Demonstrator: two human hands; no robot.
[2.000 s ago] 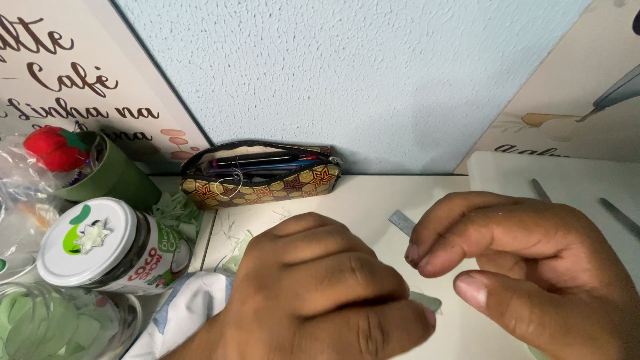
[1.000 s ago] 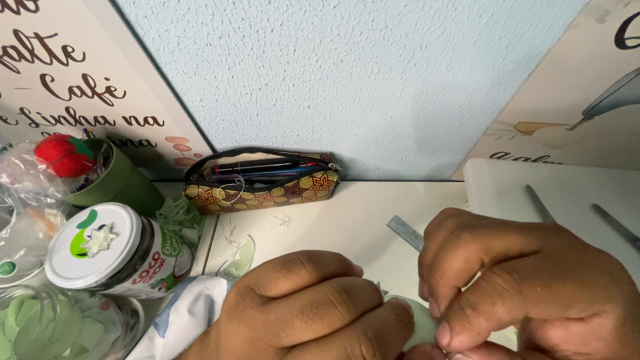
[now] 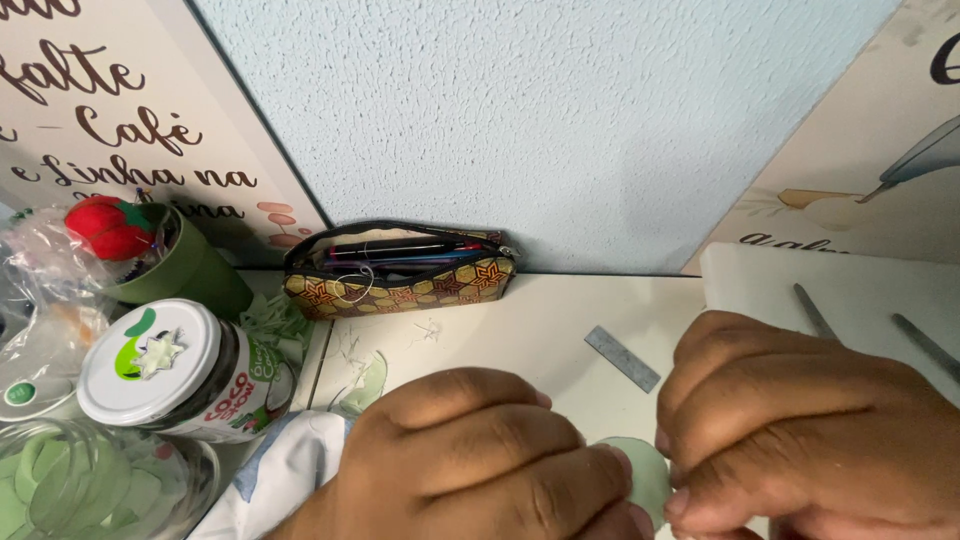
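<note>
My left hand, low in the middle of the view, grips a thin pale green round piece between thumb and fingers. At the piece's right edge, the thumb and fingertips of my right hand are pinched together; whether they hold the piece or something small cannot be told. A flat grey metal strip lies on the white table above the gap between the hands. A curved pale green scrap and fine thread bits lie beyond my left hand.
A patterned zip pouch with pens stands against the wall. At left are a lidded jar, a glass jar of green pieces, a green pot with a red pincushion, plastic bags and a cloth. A white board is at right.
My hands have come closer together around the green piece, which shows more than two seconds ago. More of the grey strip is visible beside my right hand.
</note>
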